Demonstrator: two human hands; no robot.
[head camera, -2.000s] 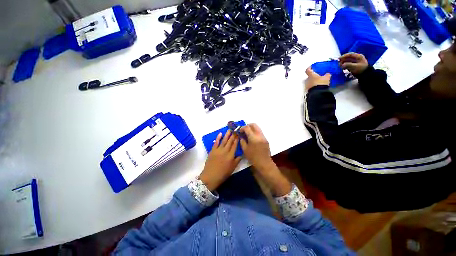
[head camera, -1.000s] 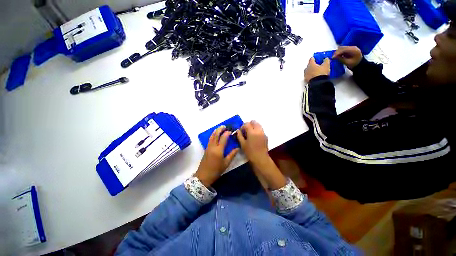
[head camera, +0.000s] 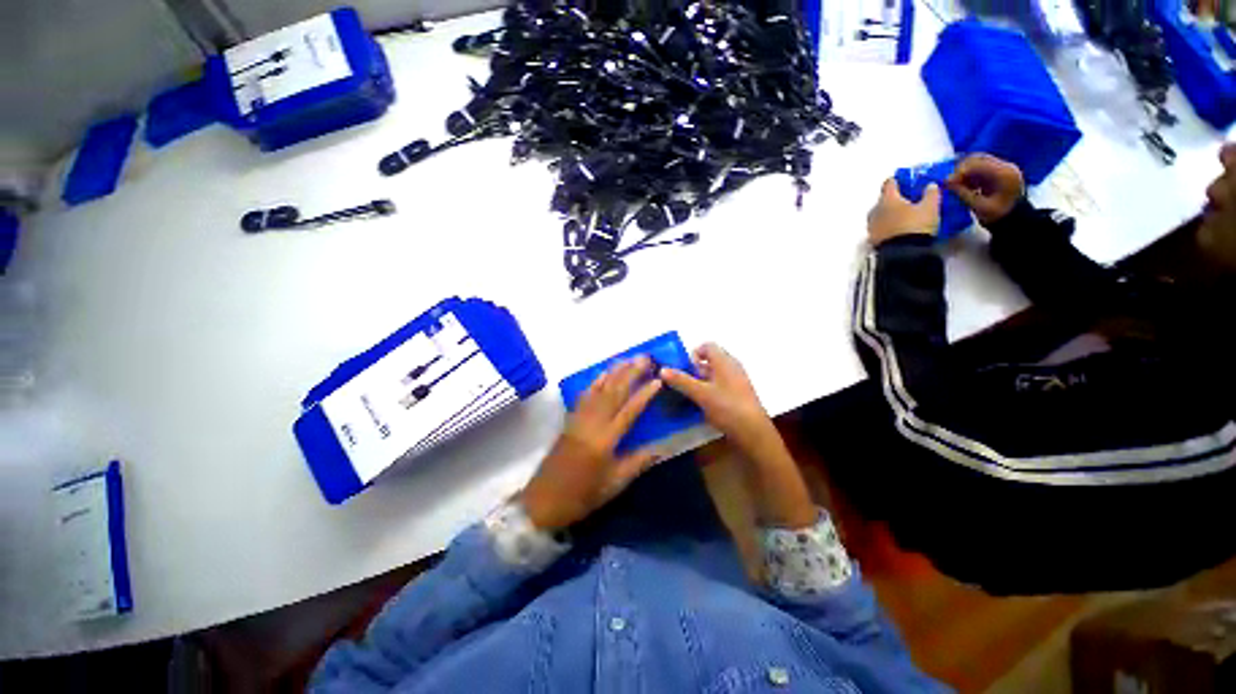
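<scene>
A blue insert tray (head camera: 667, 418) lies on the white tabletop right in front of me, near the edge. My left hand (head camera: 598, 431) lies over its left part with the fingers flat. My right hand (head camera: 721, 393) is at its right side, fingertips pressing near the middle. A small dark bit of cable shows between my fingers; the rest is hidden under them. The fanned stack of printed sleeves (head camera: 415, 393) lies left of my hands, cable picture up.
A black cable pile (head camera: 664, 102) fills the table's centre back. A single cable (head camera: 316, 216) lies left of it. A second printed stack (head camera: 301, 79) is at the back left, a finished pack (head camera: 95, 542) at far left. A neighbouring worker (head camera: 1057, 393) handles a blue tray at right beside empty trays (head camera: 1000, 102).
Both my hands have flattened over the blue tray, and the cable on it is now mostly covered. The whole view has shifted slightly.
</scene>
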